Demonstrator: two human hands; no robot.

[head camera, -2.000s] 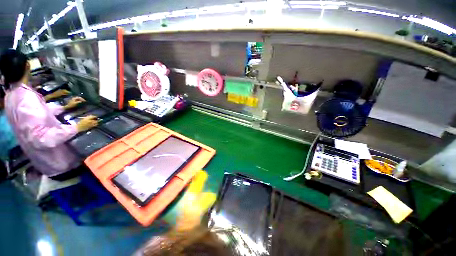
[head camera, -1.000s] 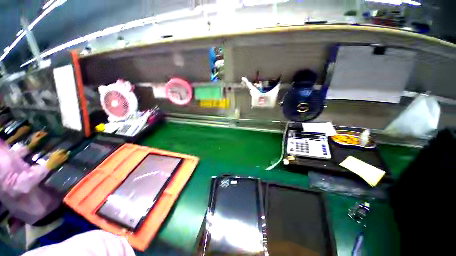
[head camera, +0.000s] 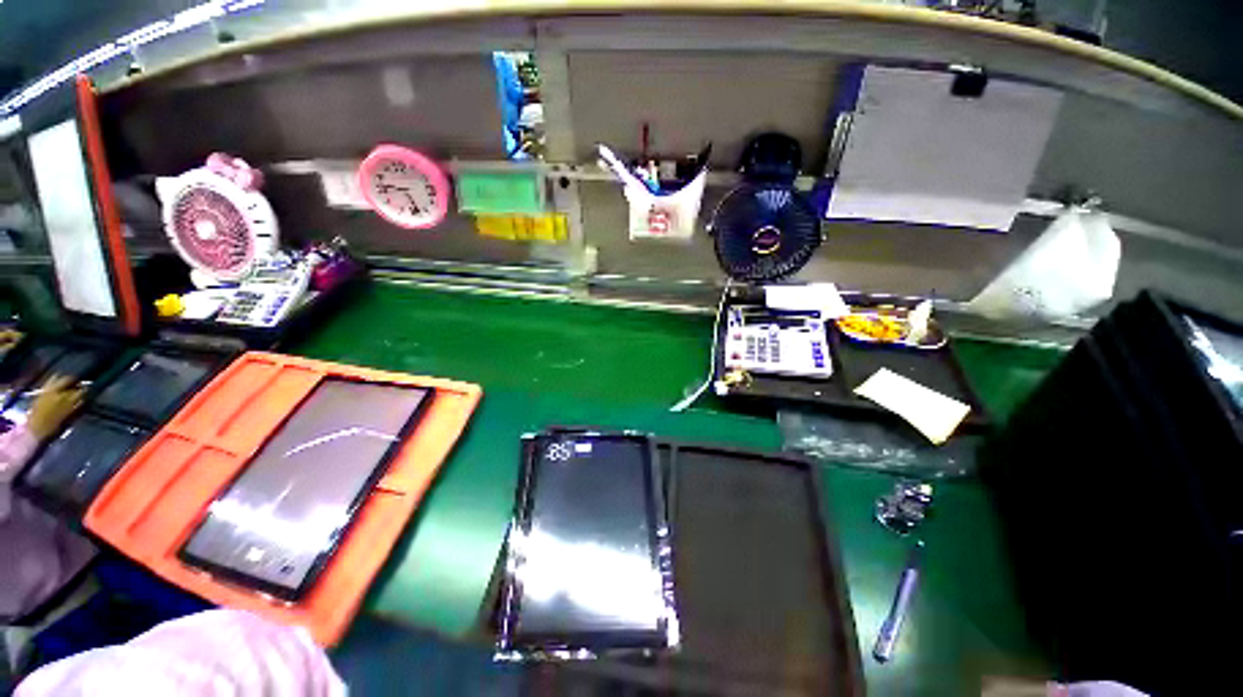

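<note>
A glossy black display module (head camera: 586, 538) lies face up over the left recess of the black tray (head camera: 834, 572), with bright reflections and clear shiny film at its edges. The right recess shows dark and bare. The orange tray (head camera: 157, 456) at left holds another display (head camera: 311, 483), lying tilted across its compartments. A pink sleeve of mine enters at bottom left; my left hand is out of view. At the bottom right edge only a thin tan sliver of my right hand or wrist (head camera: 1022, 689) shows beside a pink cuff; its fingers are cut off.
A tall stack of black trays (head camera: 1131, 490) stands at right. A purplish pen (head camera: 897, 602) and a small metal-and-black item (head camera: 905, 505) lie between. Behind are a clear bag (head camera: 872, 443) and the supply tray (head camera: 941, 368) with calculator. A neighbour's hand (head camera: 52, 406) shows far left.
The view has swung right and down. The hand with yellow finger cots seen two seconds ago between the trays has left the picture. The stack at right shows more clearly. Both displays lie as before.
</note>
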